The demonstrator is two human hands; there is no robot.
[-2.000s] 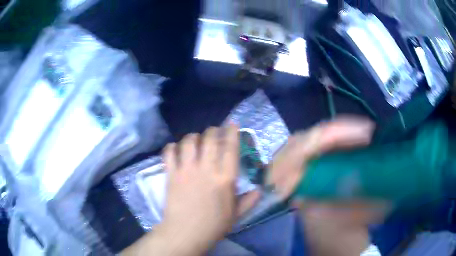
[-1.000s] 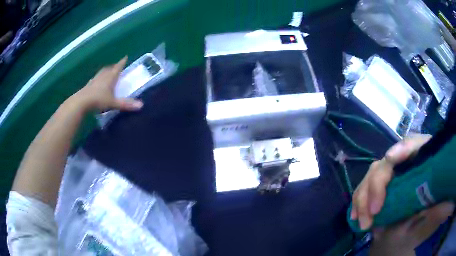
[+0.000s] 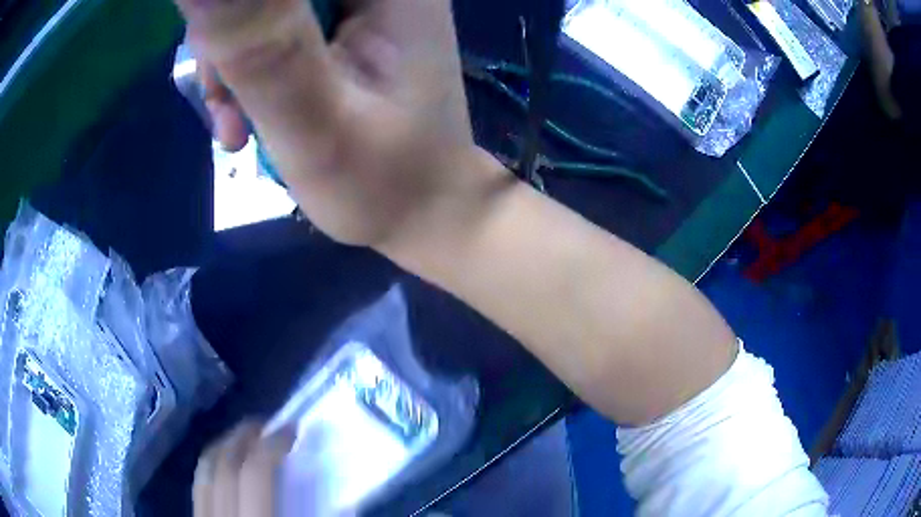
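Observation:
A white housing (image 3: 353,444) with a circuit board (image 3: 399,404) at its far end lies in clear film at bottom centre, slightly blurred. My left hand (image 3: 247,475) is on its near left edge, fingers blurred and cut off by the bottom edge, gripping it. My right hand (image 3: 343,111) is at the top, left of centre, beyond the housing and over the screw feeder. Slivers of teal (image 3: 267,167) show behind it, which fit the electric screwdriver; the tool's body and bit are mostly hidden.
The feeder's bright front plate (image 3: 242,187) shows below my right hand. Bagged units (image 3: 91,384) lie at left. Green-handled cutters (image 3: 596,167) lie right of my wrist. Another bagged housing (image 3: 656,50) is at upper right. Blue floor and stacked white pieces (image 3: 874,434) are at right.
The view has shifted right. My left hand has come back from the far left with a bagged housing. My right hand has moved from the right to over the feeder.

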